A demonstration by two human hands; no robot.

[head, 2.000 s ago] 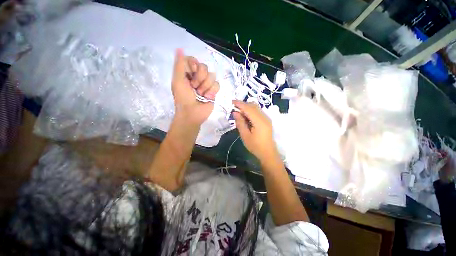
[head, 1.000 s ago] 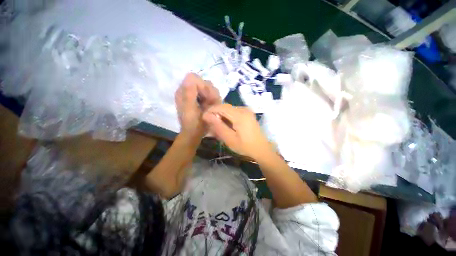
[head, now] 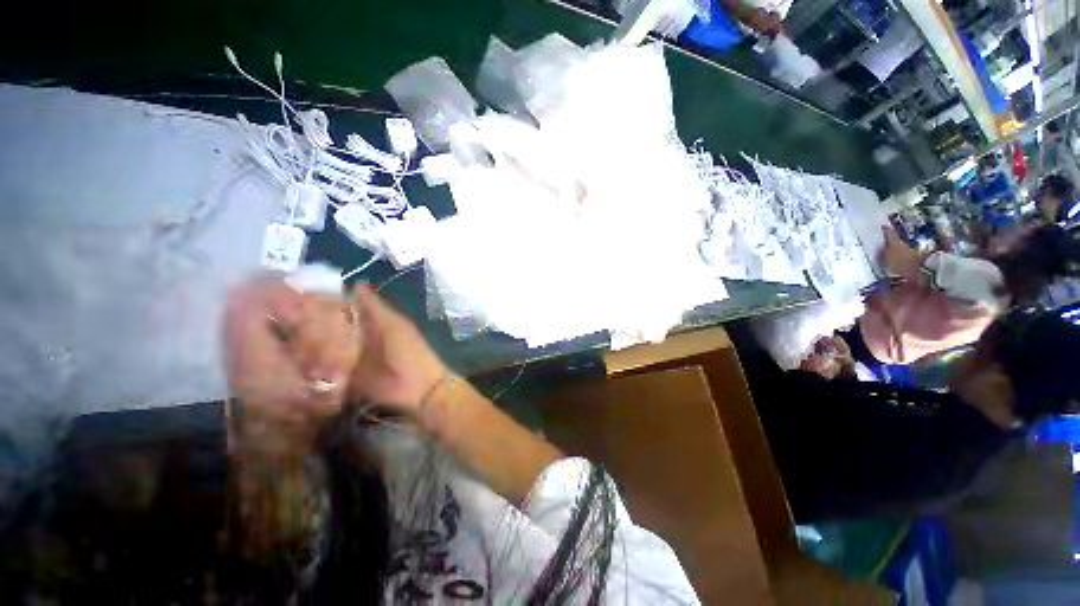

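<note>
My left hand (head: 278,349) and my right hand (head: 397,355) are close together at the bench edge, low and left of centre. Both are blurred. A white adapter (head: 317,279) shows at the top of the hands, its cord mostly hidden by the fingers. My left hand is closed around it; my right hand's fingers are beside it, and what they grip is unclear. A pile of white adapters with looped cords (head: 314,166) lies just beyond the hands, with two connector tips sticking up.
A bright stack of white foam bags (head: 569,213) lies right of the pile. A white sheet (head: 119,201) covers the bench at left. More packed adapters (head: 770,219) lie farther right. An open brown carton (head: 663,438) stands below the bench edge. Other workers (head: 936,296) sit at right.
The view has swung to the right, bringing more workers and the carton into sight. The hands stay close together, and a white adapter now shows at their top.
</note>
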